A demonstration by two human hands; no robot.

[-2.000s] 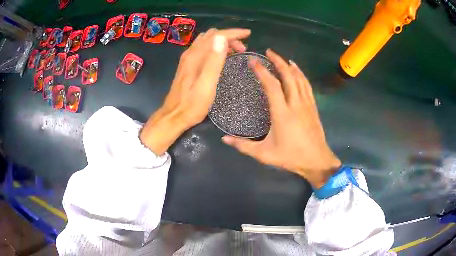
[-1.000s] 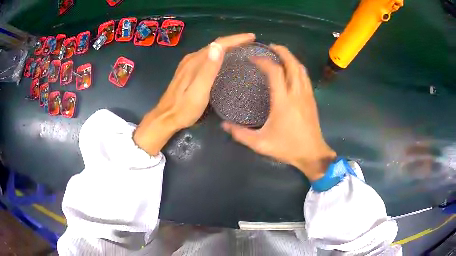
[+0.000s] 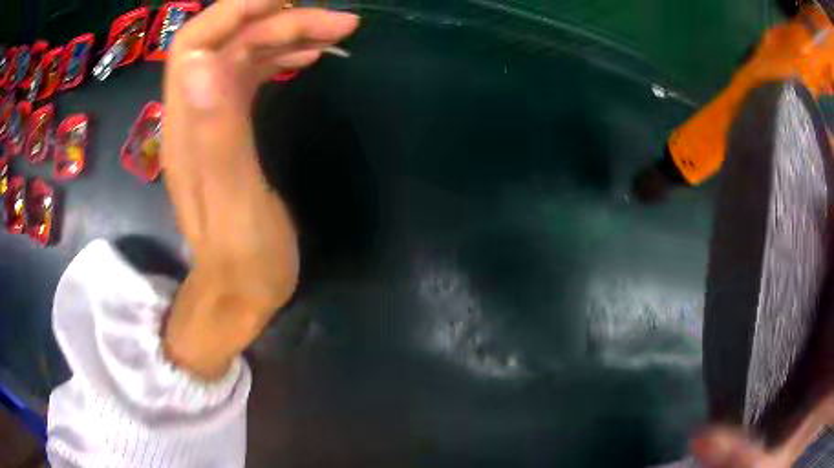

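The round grey screw plate (image 3: 794, 247) is at the right edge, tilted steeply so that its side and speckled face show. My right hand (image 3: 759, 448) is blurred and cut off in the lower right corner, with its fingers at the plate's lower rim. My left hand (image 3: 229, 155) is at the left, away from the plate, with its fingers extended and apart. A thin pale sliver shows at its fingertips; I cannot tell what it is.
Rows of red housings (image 3: 70, 146) with small parts inside lie at the left, partly behind my left hand. The orange electric screwdriver (image 3: 700, 144) lies at the upper right, partly behind the plate. The dark green mat (image 3: 457, 210) spans the middle.
The plate has moved from between both hands to the far right and tipped up. My left hand has let go of it and moved left. The view has shifted.
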